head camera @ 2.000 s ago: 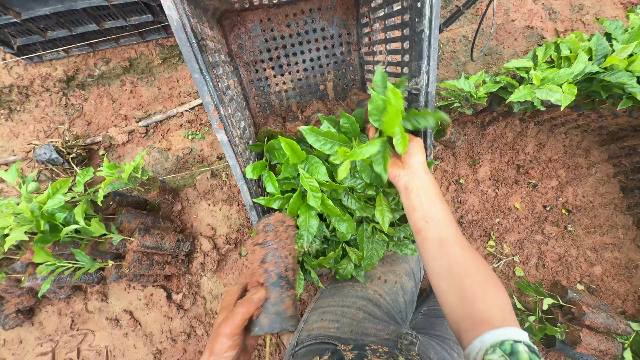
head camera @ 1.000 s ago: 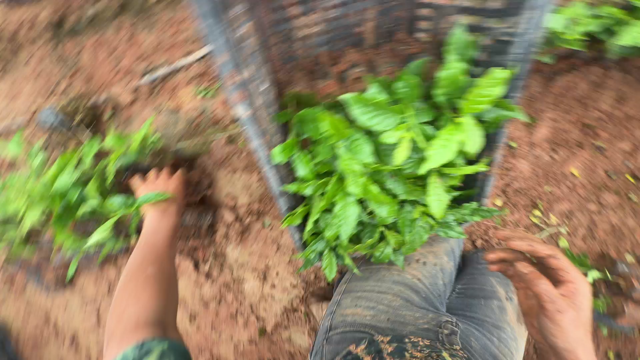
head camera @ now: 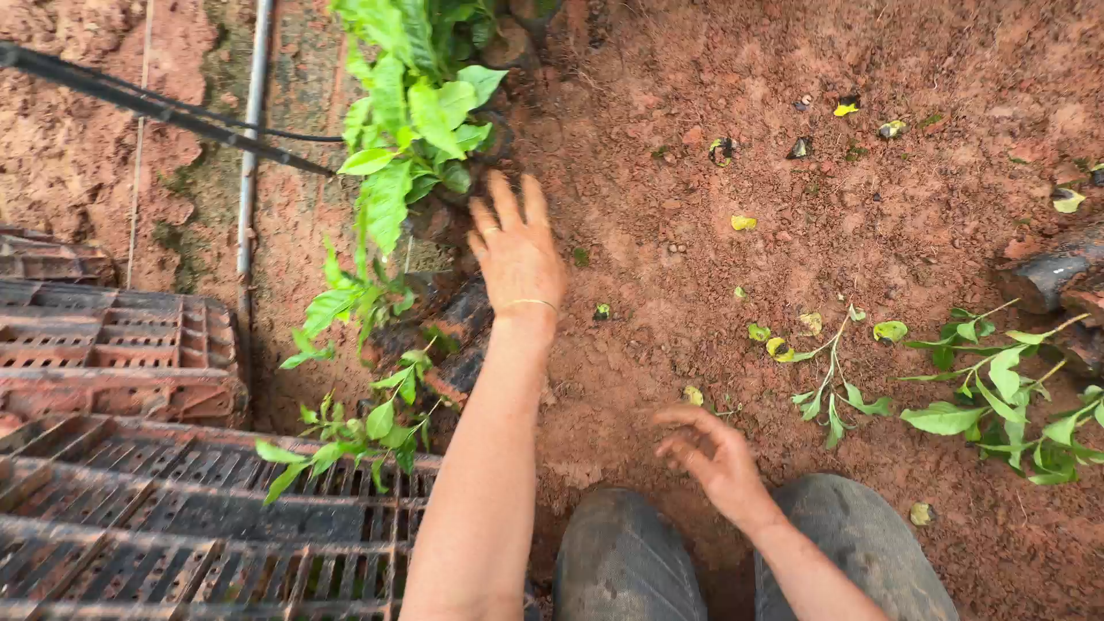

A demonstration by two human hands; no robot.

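My left hand (head camera: 519, 250), with a thin band at the wrist and a ring, reaches with spread fingers over the soil, just below a row of leafy green seedlings (head camera: 414, 112) in dark soil-filled bags. It holds nothing. More seedlings (head camera: 379, 423) lean out at the left of my forearm, with their bags (head camera: 461, 371) lying beside it. My right hand (head camera: 720, 466) hovers over the red soil in front of my knees, fingers apart and slightly curled, with nothing in it.
Muddy black plastic crates (head camera: 216, 517) lie at the lower left, with another crate (head camera: 112, 345) above them. A metal pipe (head camera: 250, 147) and black cables (head camera: 164, 112) are at the upper left. Loose seedlings (head camera: 1000, 388) and soil bags (head camera: 1052, 267) lie at the right.
The view has swung strongly. Two seconds ago my left hand held a soil-filled bag and my right hand was among leaves in a crate; both are now empty.
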